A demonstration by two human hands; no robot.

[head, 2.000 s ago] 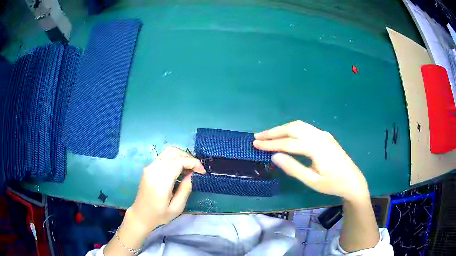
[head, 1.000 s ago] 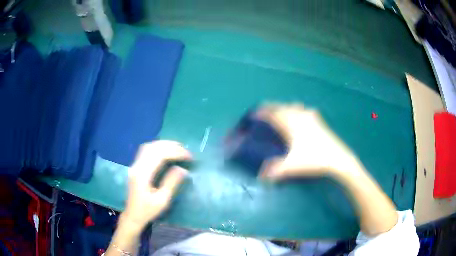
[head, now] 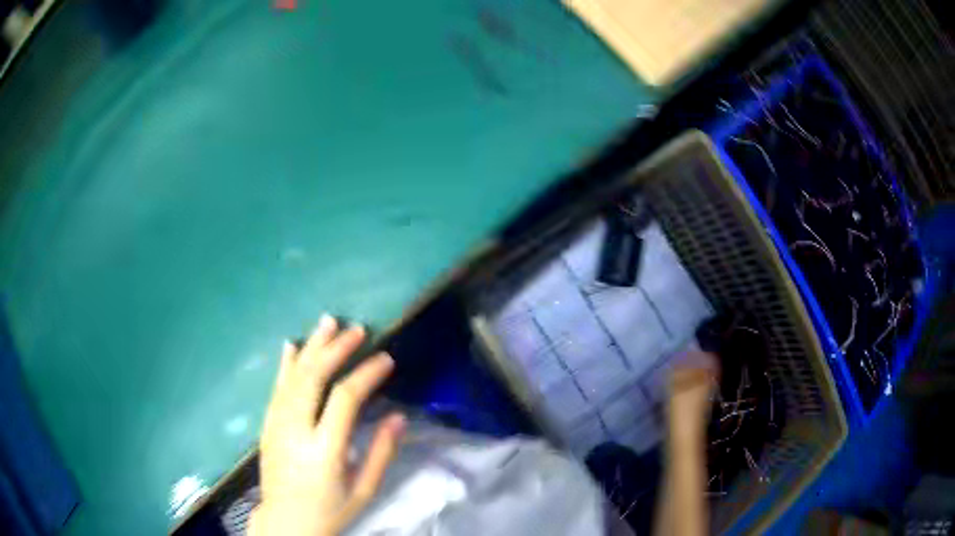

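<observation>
My left hand (head: 325,434) is at the bench's front edge, fingers apart, with nothing in it. My right hand (head: 692,375) is small and blurred inside the beige slatted crate (head: 733,236). A dark round thing (head: 716,332) is at its fingertips; whether the hand grips it is unclear. A black cylindrical housing (head: 621,254) lies on the white grid-marked sheet (head: 586,325) in the crate. More dark housings with thin wires (head: 741,403) lie at the crate's right side.
A blue bin (head: 838,230) full of dark wired parts stands right of the crate. The green bench top (head: 262,178) fills the left, with tan cardboard (head: 654,37) at its upper edge. A blue fabric edge (head: 31,461) shows at far left.
The view has swung right and down to the crates. My right hand has moved from the dark piece over the bench into the beige crate. My left hand remains open at the bench.
</observation>
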